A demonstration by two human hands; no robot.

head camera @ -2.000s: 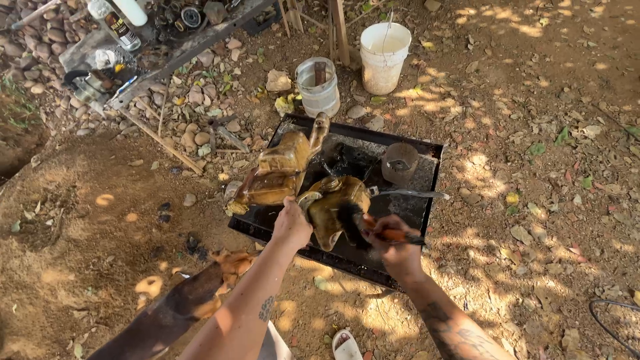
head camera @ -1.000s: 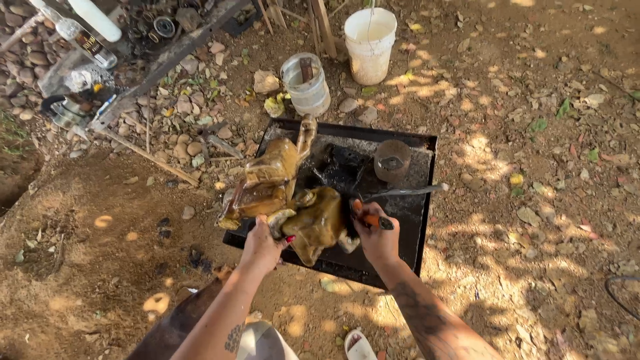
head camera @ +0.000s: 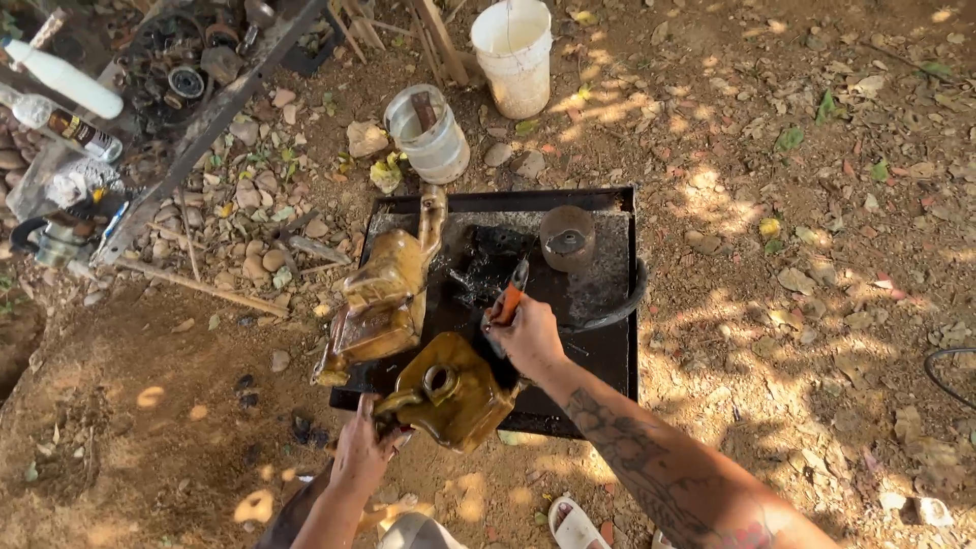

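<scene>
My left hand (head camera: 366, 450) grips the narrow end of an oily, amber-brown plastic tank (head camera: 465, 396) with a round neck opening, held over the near edge of a black metal tray (head camera: 634, 351). My right hand (head camera: 526, 332) is closed around the orange handle of a brush (head camera: 509, 301); its bristles appear dark, partly hidden beside the tank. A second amber tank with a long neck (head camera: 381, 305) rests over the tray's left side. On the tray are a round, dirty cup (head camera: 568, 238), a black part (head camera: 496, 240) in dark liquid and a curved dark hose (head camera: 629, 301).
Beyond the tray stand a clear plastic tub (head camera: 438, 149) and a white bucket (head camera: 515, 69). At the upper left, a low bench (head camera: 221, 99) bears bottles (head camera: 69, 80) and greasy metal parts (head camera: 185, 81). Stones and sticks lie beside it. A black cable (head camera: 942, 381) lies at the right.
The held tank has been turned, so its round neck opening now shows on top. My left hand has moved toward the near side of the tray. The right hand keeps hold of the brush.
</scene>
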